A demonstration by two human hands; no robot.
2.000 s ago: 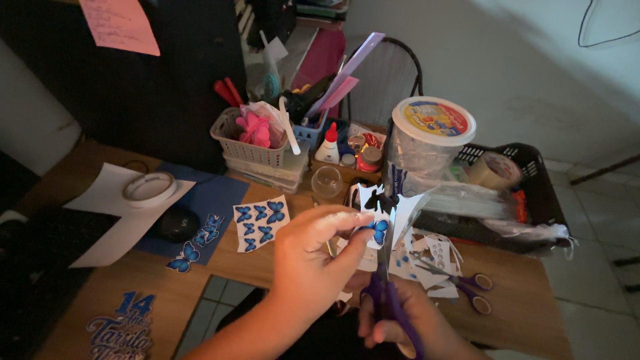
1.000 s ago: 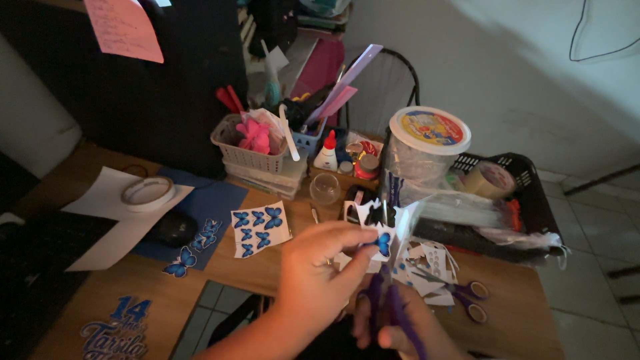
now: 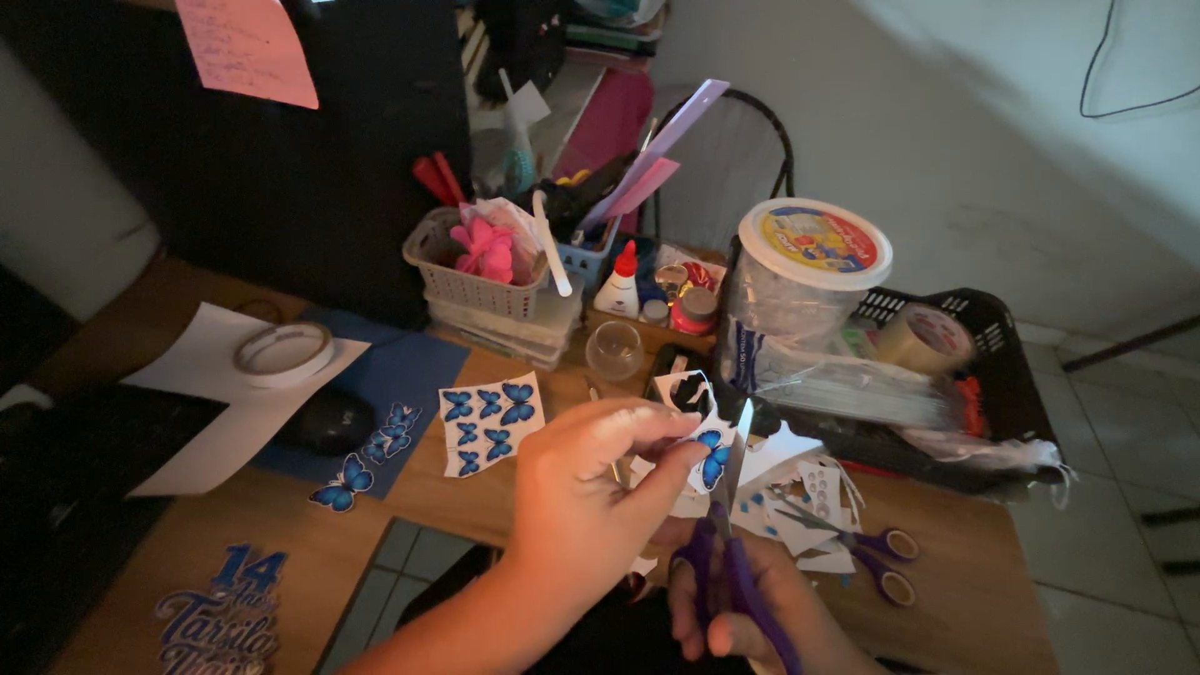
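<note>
My left hand (image 3: 600, 478) pinches a white paper piece printed with a blue butterfly (image 3: 712, 459) between thumb and fingers. My right hand (image 3: 750, 600) holds purple-handled scissors (image 3: 729, 525), their blades pointing up at the right edge of that butterfly. A sheet of several blue butterflies (image 3: 490, 424) lies on the desk to the left. Cut-out butterflies (image 3: 344, 484) rest farther left, partly on a blue mat. Paper scraps (image 3: 806, 497) and a second pair of purple-handled scissors (image 3: 881, 553) lie to the right, beyond my hands.
Behind my hands stand a glue bottle (image 3: 621, 283), a clear cup (image 3: 614, 350), a basket of pink items (image 3: 431, 246) and a lidded plastic tub (image 3: 797, 291). A black crate (image 3: 1022, 403) is at the right. A tape roll (image 3: 283, 352) and black mouse (image 3: 330, 420) lie left.
The scissors blades, close together two seconds ago, now stand slightly apart beside the butterfly. The butterfly piece remains in my left hand.
</note>
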